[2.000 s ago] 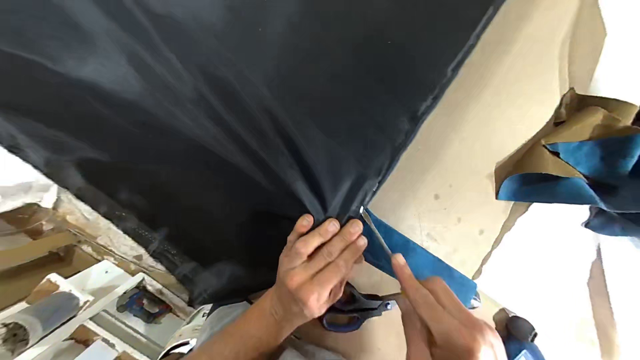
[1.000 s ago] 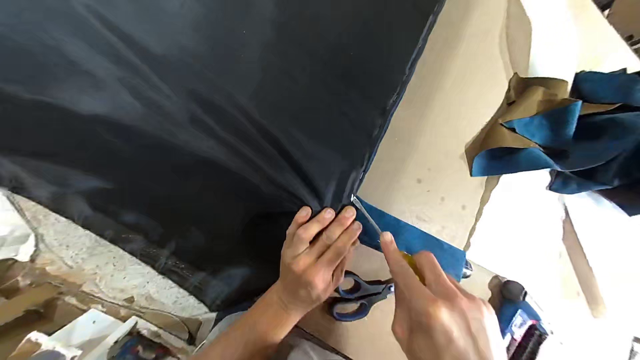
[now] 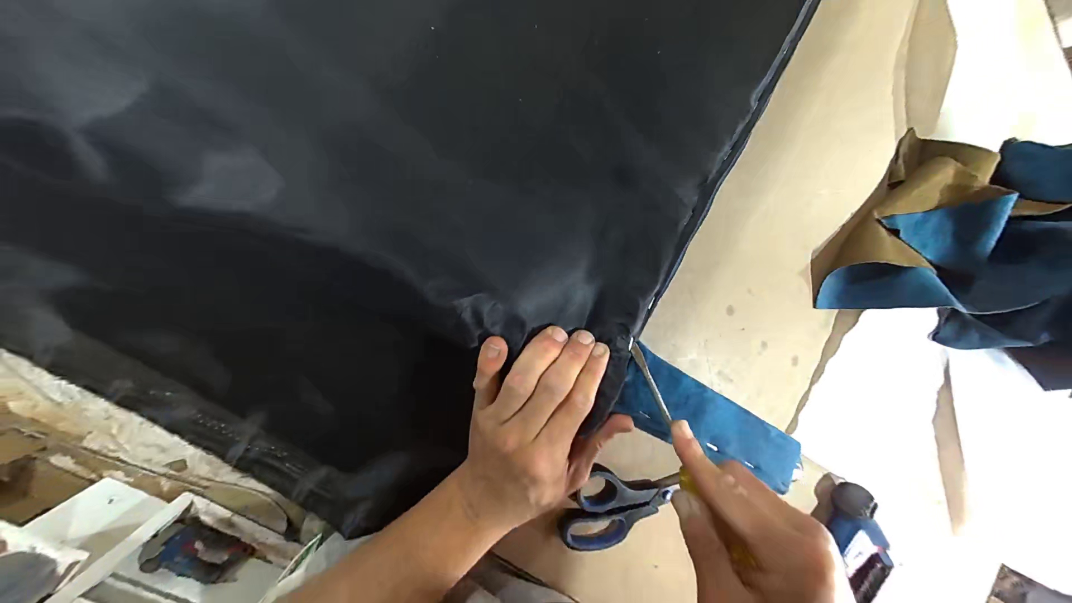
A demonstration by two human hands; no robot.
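My left hand [image 3: 536, 419] lies with its fingers spread on a large sheet of black fabric [image 3: 435, 167], near its lower corner, where the cloth bunches under the fingertips. In my right hand [image 3: 754, 519] is a screwdriver-like tool [image 3: 651, 381] with a thin metal shaft and a yellow handle. Its tip touches the edge of the black fabric beside a small bright piece of metal that looks like a staple. From that corner a blue fabric-covered strip [image 3: 712, 414] with staples along it runs down to the right, partly behind my right hand.
Scissors [image 3: 607, 511] with dark blue handles lie below my hands. Blue and brown fabric scraps [image 3: 946, 243] are heaped at the right. A blue tool [image 3: 863, 536] stands at the lower right. A white divided box [image 3: 126, 536] sits at the lower left, on a lower level.
The thumb of my left hand now shows out to the side, by the blue strip. The screwdriver-like tool stays at the fabric edge. The view has shifted somewhat.
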